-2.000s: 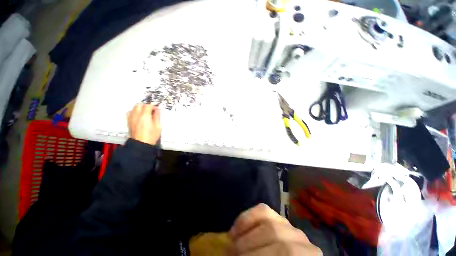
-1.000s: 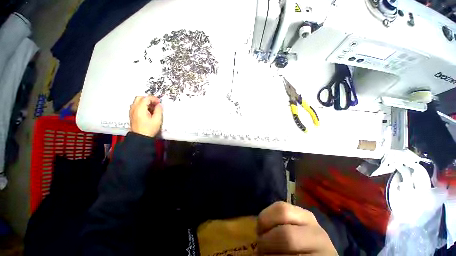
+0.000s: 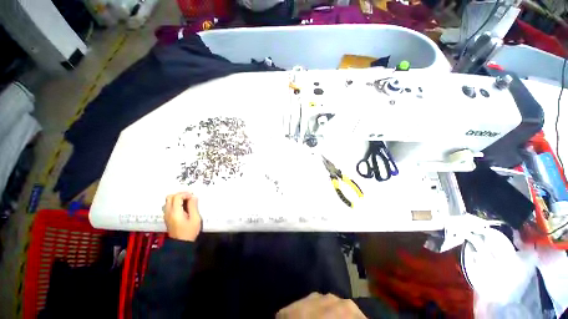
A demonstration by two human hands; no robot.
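Note:
A loose heap of small metal bits (image 3: 221,149), likely zipper sliders, lies on the left of the white table. My left hand (image 3: 182,215) rests at the table's front left, just below the heap, fingers curled together; whether a bit is pinched in them is too small to tell. My right hand (image 3: 321,307) is curled at the bottom edge of the picture, partly cut off, over the dark cloth (image 3: 268,268) on my lap; what it holds is hidden. Pliers (image 3: 341,182) with yellow-and-black handles lie right of the heap, beside dark-handled scissors (image 3: 377,163).
The white Brother sewing machine (image 3: 423,109) stands at the table's right rear. A grey-blue trough (image 3: 274,45) is behind it. Red crates (image 3: 68,233) stand below left. White scraps and clear plastic (image 3: 498,261) hang at the right, near a red-orange tray (image 3: 557,193).
The view has tilted up, showing the trough and the whole machine. My right hand now sits at the bottom edge, and the brown-yellow piece beside it is out of view. My left hand stays below the heap.

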